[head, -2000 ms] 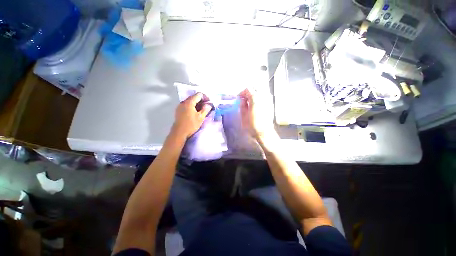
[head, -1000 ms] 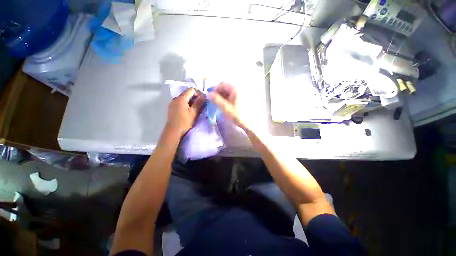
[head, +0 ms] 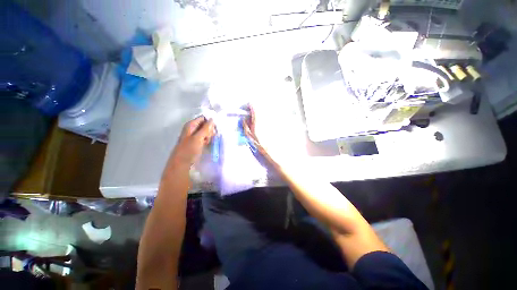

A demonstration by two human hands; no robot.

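Observation:
A thin lilac garment panel with light blue parts (head: pixel 235 170) lies spread between my hands at the table's front edge, its lower end at the edge above my lap. The lamp washes out its upper part. My left hand (head: pixel 197 131) grips the panel's left side with bent fingers. My right hand (head: pixel 250 124) grips its right side near a blue part. The exact fingertip contact is blurred by glare.
The overlock machine (head: pixel 327 96) stands on the right of the white table (head: pixel 142 164). White and blue scraps (head: pixel 148 65) lie at the far left, beside a large blue bottle (head: pixel 51 62). A brown box (head: pixel 71 164) is left of the table.
My hands have moved apart, and the bunched panel is now spread more openly between them. The view has shifted, so the table sits lower in the picture.

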